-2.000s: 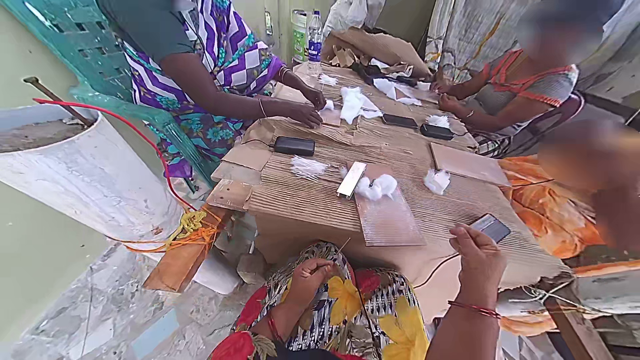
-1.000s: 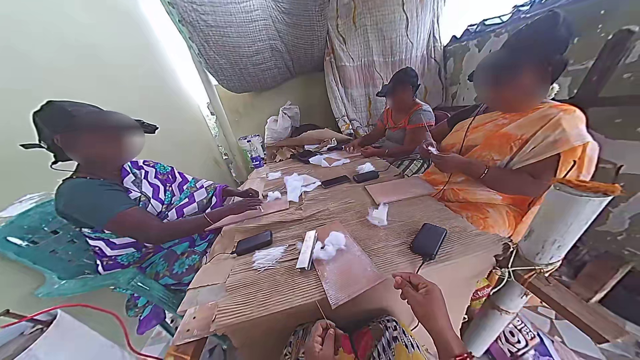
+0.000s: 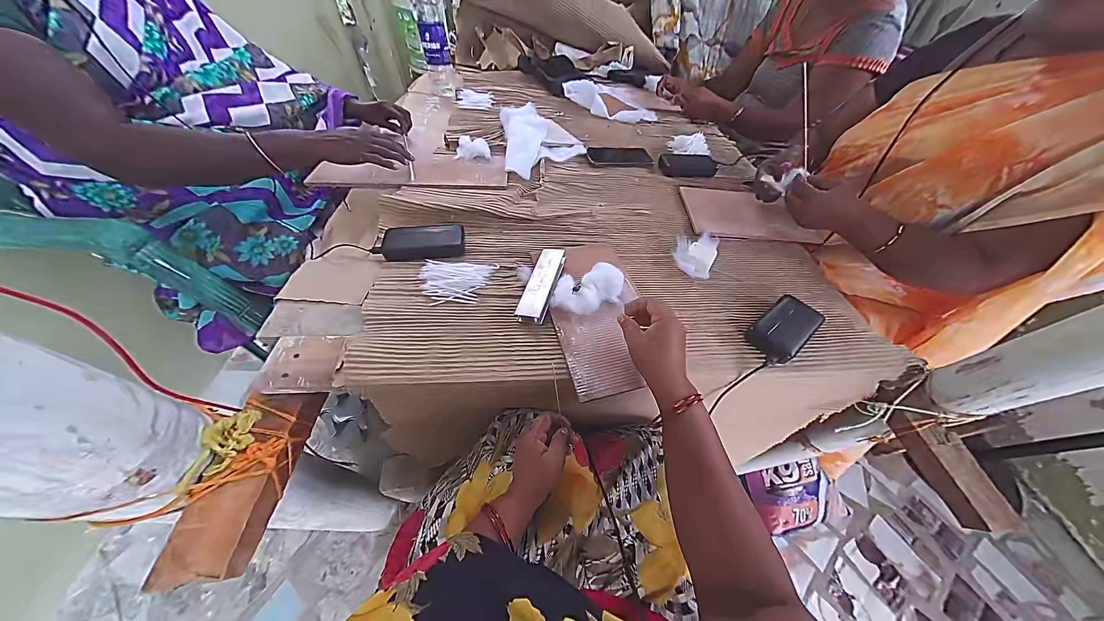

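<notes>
My left hand (image 3: 542,453) rests low over my lap, its fingers closed on a thin stick that points up toward the table edge. Over the cardboard sheet (image 3: 595,345) reaches my right hand (image 3: 653,341), thumb and forefinger together at the edge of the white cotton wool (image 3: 590,289); whether it pinches a tuft cannot be told. Just left of the cotton lies a silver metal channel piece (image 3: 541,285). Farther left is a pile of thin white sticks (image 3: 456,281).
Black power banks (image 3: 423,242) (image 3: 785,329) with cables lie on the corrugated cardboard table cover (image 3: 431,345). A cotton piece (image 3: 696,255), a phone (image 3: 619,157) and a bottle (image 3: 435,43) stand or lie farther back. Co-workers' hands (image 3: 366,142) (image 3: 806,194) are at both sides.
My right hand has moved from the table's near right part to the cotton wool on the cardboard sheet. My left hand stays low over my lap. The view has tilted down since one second ago.
</notes>
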